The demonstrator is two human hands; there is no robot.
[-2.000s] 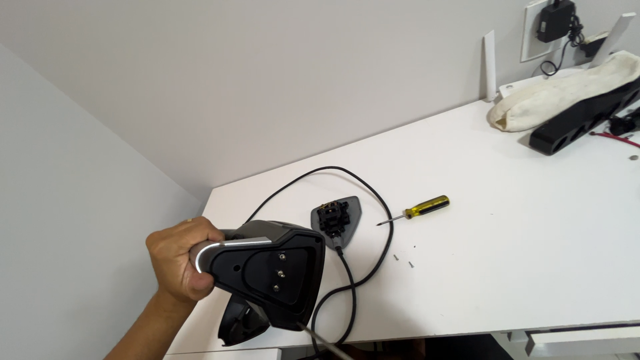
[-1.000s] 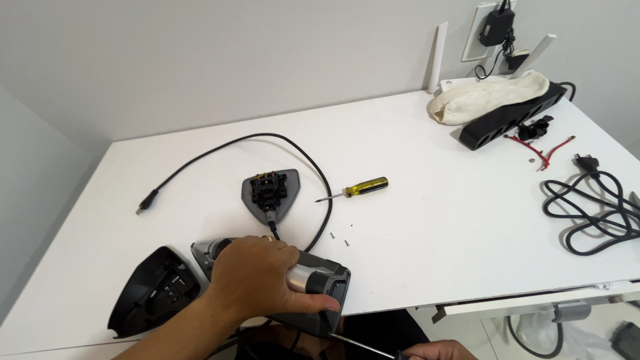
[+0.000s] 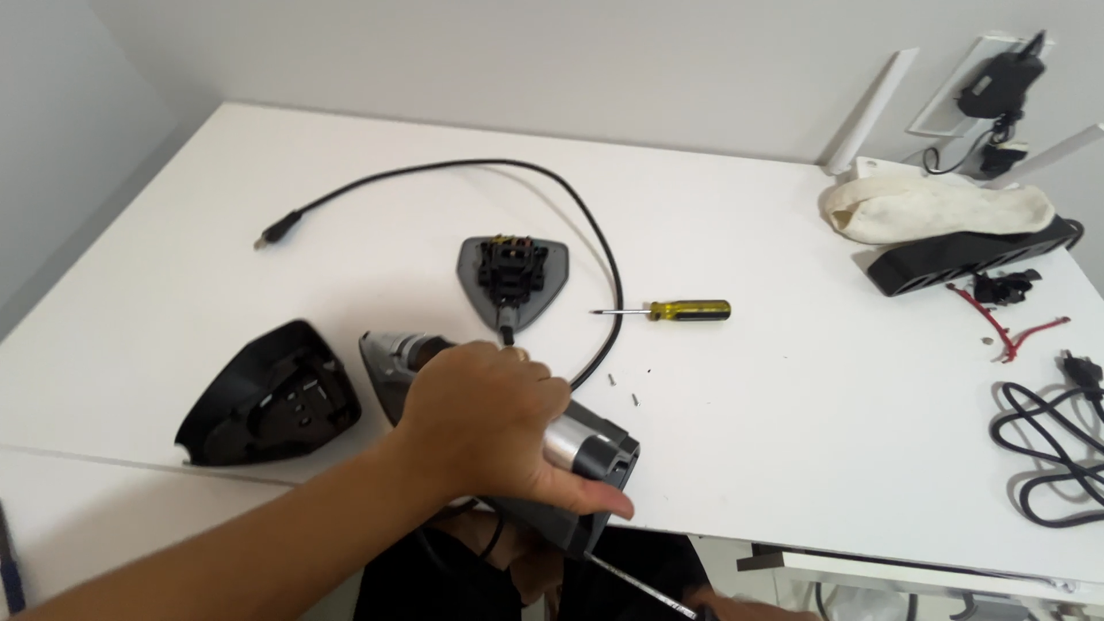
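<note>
My left hand (image 3: 492, 414) is wrapped over the silver and grey body of a cordless iron-like appliance (image 3: 573, 444), which lies at the front edge of the white table. At the bottom edge of the view, my right hand (image 3: 742, 608), partly cut off, holds a long-shafted screwdriver (image 3: 642, 586); the tip meets the appliance's near end. A black plastic shell (image 3: 272, 401) rests left of the appliance. Behind it is a grey base plate (image 3: 552, 267) with a black connector block and a cord. A yellow-handled screwdriver (image 3: 690, 310) and small screws (image 3: 636, 399) lie to the right.
A black cable (image 3: 483, 162) curves over the table. At the right are a black power strip (image 3: 957, 254), a white cloth-like item (image 3: 940, 211), red wires (image 3: 992, 323) and a coiled power cord (image 3: 1052, 457). An open drawer (image 3: 914, 569) juts below the table's front edge.
The appliance, earlier raised with its underside facing the camera, is now down at the table edge under my left hand. The view has shifted, bringing the black shell and coiled cord into sight.
</note>
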